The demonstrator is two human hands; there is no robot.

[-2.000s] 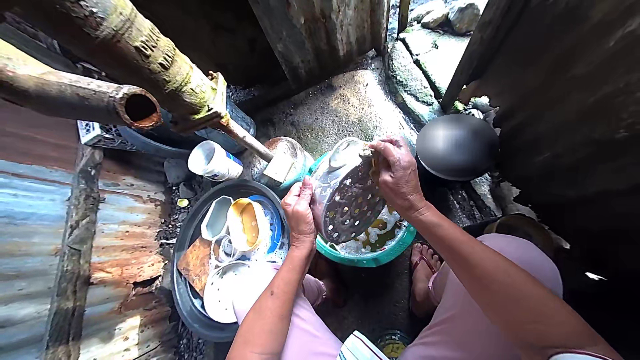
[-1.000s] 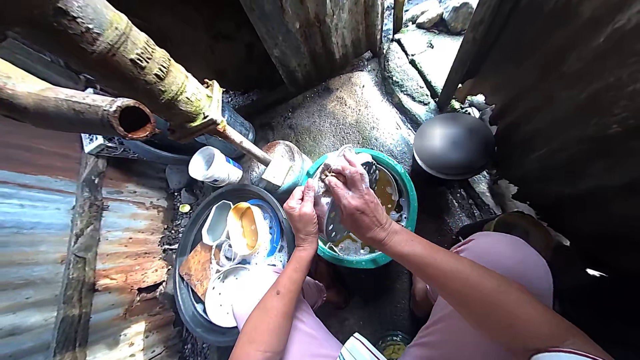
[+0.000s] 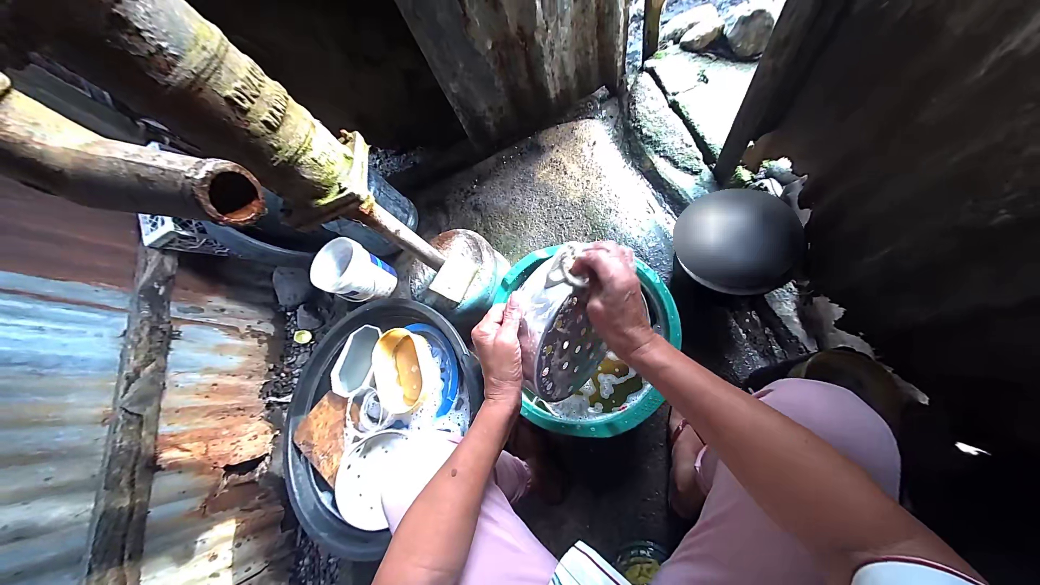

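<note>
A metal strainer pot with round holes (image 3: 569, 349) is tilted on its side over a green plastic basin (image 3: 597, 426) of soapy water. My left hand (image 3: 499, 345) grips the strainer's left rim. My right hand (image 3: 613, 296) is at its upper right, by a pale ring-like piece, with the fingers bent around something hard to make out. Left of the basin stands a dark tub (image 3: 296, 479) holding a yellow oval container (image 3: 404, 371), a white tray (image 3: 355, 361), a blue plate (image 3: 447, 366), a white perforated dish (image 3: 366, 479) and a brown board (image 3: 322, 431).
A rusty pipe (image 3: 122, 175) and a mossy hand-pump body (image 3: 244, 106) reach in from the upper left. A white plastic cup (image 3: 351, 270) lies near a metal canister (image 3: 467, 272). A dark round pan (image 3: 739, 241) is at the right. Corrugated metal sheets (image 3: 211, 357) flank the left side.
The strainer was raised and tilted two seconds ago, then lower in the basin one second ago; now it is tilted up again. My right hand has moved about on it.
</note>
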